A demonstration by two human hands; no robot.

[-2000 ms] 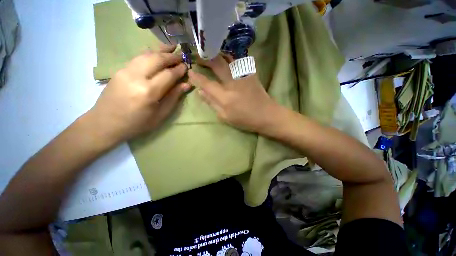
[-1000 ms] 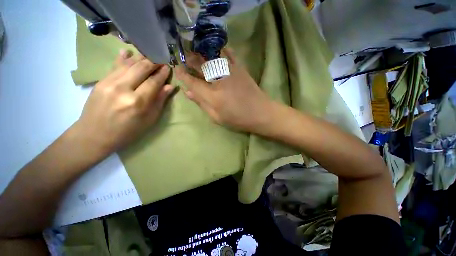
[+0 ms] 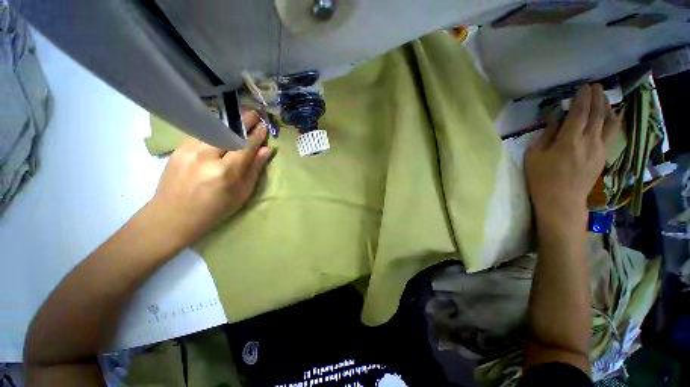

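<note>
The large olive-green garment panel (image 3: 303, 249) lies across the machine bed and hangs over the table's front edge. My left hand (image 3: 216, 174) rests on the panel, its fingertips beside the presser foot (image 3: 270, 130); whether they pinch the cloth is hidden. The white ribbed knob (image 3: 312, 143) sits on a black fitting just right of the needle area. My right hand (image 3: 571, 151) is off the panel at the far right, over the holder with narrow olive strips (image 3: 639, 143); its fingertips touch the strip area, and whether they grip one is unclear.
The sewing machine head (image 3: 393, 23) spans the top. The white table (image 3: 83, 204) shows ruler markings at its front edge. Grey-green cloth (image 3: 19, 106) lies at the far left. Crumpled olive and pale pieces (image 3: 484, 310) lie below the table at right.
My right hand has left the panel near the presser foot and moved right to the strip holder. My left hand stays by the needle area. The view has shifted, showing more machine head.
</note>
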